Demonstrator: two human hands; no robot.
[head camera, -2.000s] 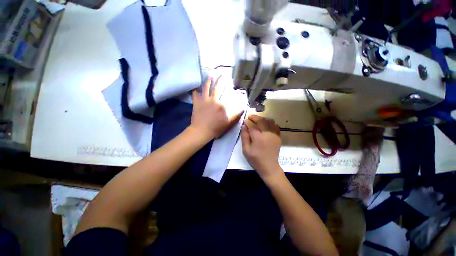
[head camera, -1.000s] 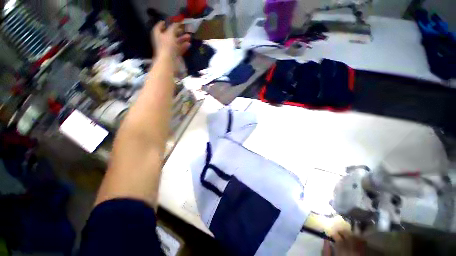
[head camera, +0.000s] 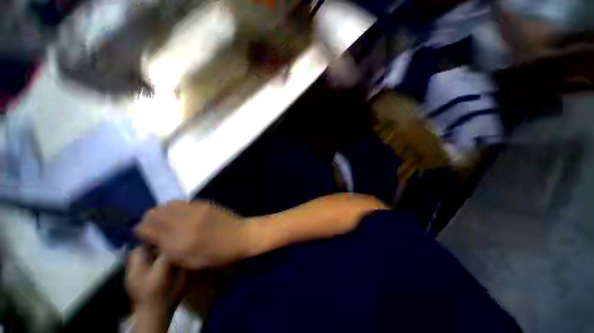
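Note:
The frame is blurred. A pale fabric piece (head camera: 94, 153) with a navy block (head camera: 116, 198) lies on the white table at the left. My right hand (head camera: 192, 234) is at the table's front edge, by the lower corner of the navy block, its fingers bent. My left hand (head camera: 148, 276) is just below it, close against or under its fingers. Blur and overlap hide whether either hand holds anything.
The blurred sewing machine (head camera: 215, 71) stands at the upper left, with a bright light at its needle area. The white table edge (head camera: 228, 136) runs diagonally. White and navy striped pieces (head camera: 462, 104) are bundled at the upper right, above grey floor (head camera: 534, 227).
The view has swung to the right and down. My left hand, stretched out far to the upper left one second ago, is back beside my right hand. The fabric now shows further left.

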